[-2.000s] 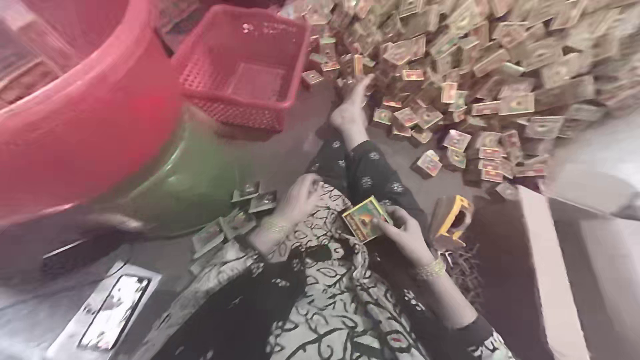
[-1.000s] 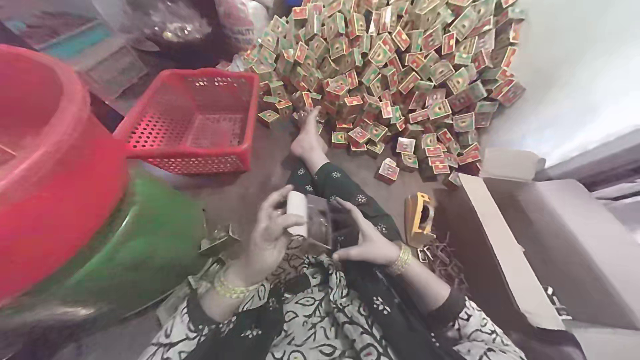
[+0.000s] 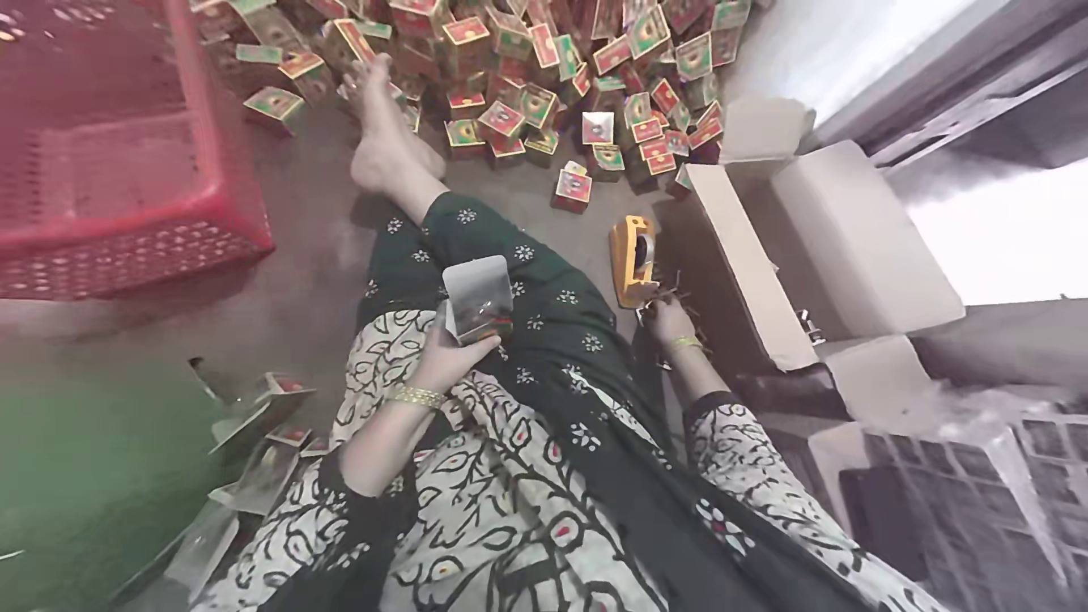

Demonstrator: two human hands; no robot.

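My left hand is closed around a small carton over my lap, its pale flap standing up and its inside dark. Off to the right, my right hand reaches down at the floor beside a yellow tape dispenser, over a scatter of thin dark pieces. Its fingertips are partly hidden, so I cannot tell whether they grip anything. At the lower left, several flat or partly folded cartons lie near my left sleeve.
A large pile of small red and green boxes spreads past my bare foot. A red plastic basket stands at the left, above a green rounded thing. At the right is an open cardboard box, with a plastic-wrapped stack below it.
My right hand has left the carton and moved right, down beside the tape dispenser. The carton remains in my left hand. The view has shifted closer to the floor and lap.
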